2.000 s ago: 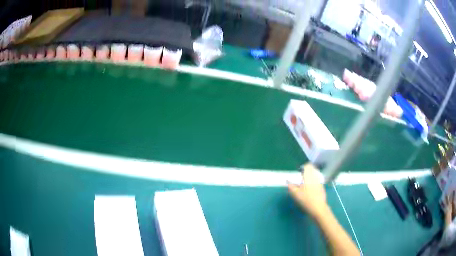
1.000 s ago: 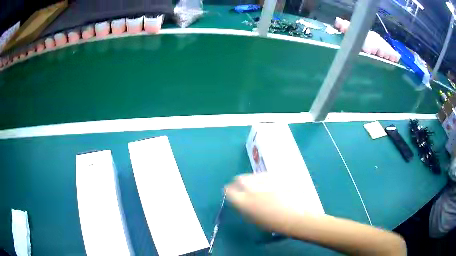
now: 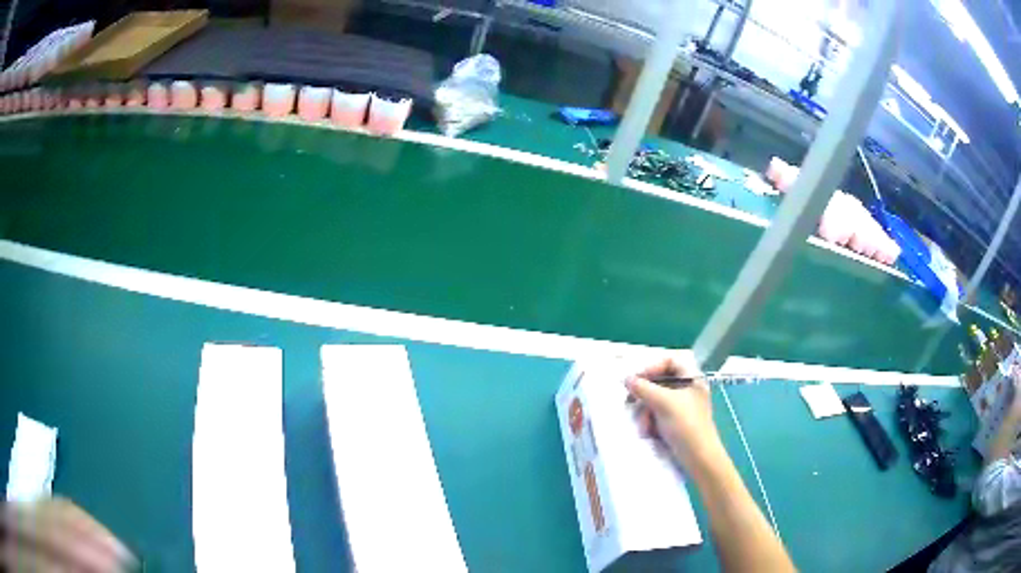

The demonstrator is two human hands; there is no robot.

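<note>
A white retail box (image 3: 627,481) lies on the green bench, with orange-red print on its left-facing side. My right hand (image 3: 672,414) is on the far part of its top and holds a thin pen (image 3: 700,379). Two more long white boxes, one (image 3: 241,459) further left and one (image 3: 386,459) nearer the middle, lie to the left, cut off by the bottom edge. A small white cloth or tissue (image 3: 33,457) lies at the far left. My left hand (image 3: 62,539) is blurred at the bottom left corner, just below the cloth; its grip is unclear.
The green conveyor belt (image 3: 448,246) runs beyond the white rail (image 3: 280,306). A metal post (image 3: 801,185) stands at the rail. A pale pad (image 3: 822,401), a black object (image 3: 870,430) and black cables (image 3: 925,439) lie at right. Another person's sleeve (image 3: 1000,487) shows at the right edge.
The printed box has come from the belt onto the bench. My right hand has moved from the box's near left side onto its top, with the pen. My left hand has entered at bottom left.
</note>
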